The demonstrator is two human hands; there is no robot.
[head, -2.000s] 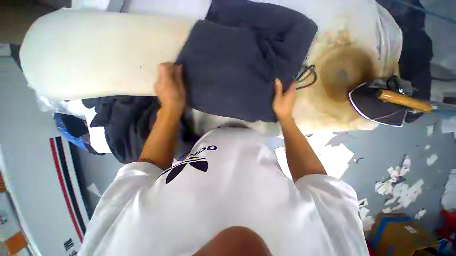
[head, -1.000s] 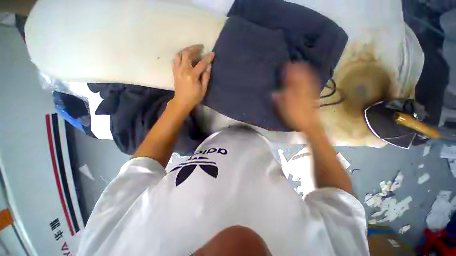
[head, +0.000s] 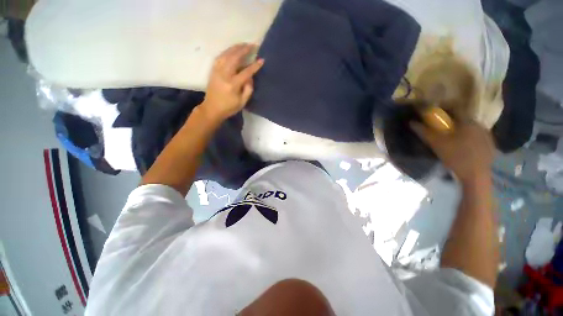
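Note:
A dark navy-grey garment [head: 315,74] lies on the cream padded board [head: 123,46], with gathered folds on its right part and a bit of dark drawstring [head: 404,88] at its right edge. My left hand [head: 229,83] rests at the garment's left edge, fingers spread, partly on the board. My right hand [head: 454,139] is closed around the orange-yellow handle of the steam iron [head: 404,139]. The iron is blurred, at the garment's lower right corner, over the board's front edge. Whether its soleplate touches the cloth I cannot tell.
A brown scorch stain [head: 446,83] marks the cover at the right. A crumpled dark garment pile [head: 170,126] hangs below the board at the left. White scraps [head: 395,210] litter the grey floor. Red plastic [head: 540,287] shows at the lower right.
My right hand has left the garment and taken hold of the iron, which has moved left from its resting spot to the garment. My left hand stays at the garment's left edge.

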